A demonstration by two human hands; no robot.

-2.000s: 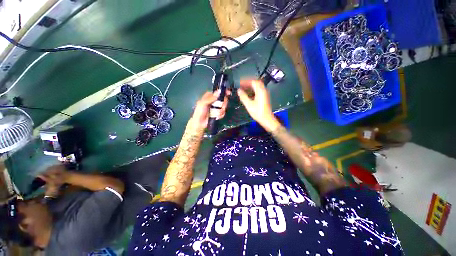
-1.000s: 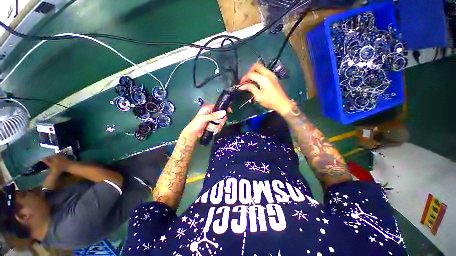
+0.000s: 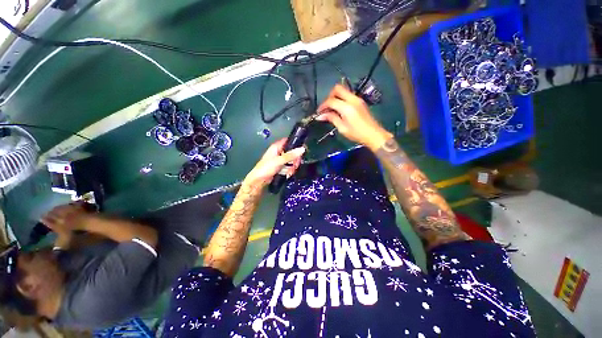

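My left hand is closed around a black electric screwdriver, held at a tilt over the front edge of the green bench. My right hand is at the screwdriver's upper end, its fingertips pinched on something small there. A thin silvery sliver shows just below the right hand. The small part between the right fingertips is too blurred to name. A black cord lies looped on the bench beyond the hands.
Round ring-shaped parts lie heaped on the green bench at left. A blue bin of tangled rings stands at right. A white cable, a desk fan and a black-and-white block are at left. Another person works at lower left.
The screwdriver has tilted and moved lower, its upper end now towards the right. My right hand has come in to meet that end. In the last second the hands have barely moved.
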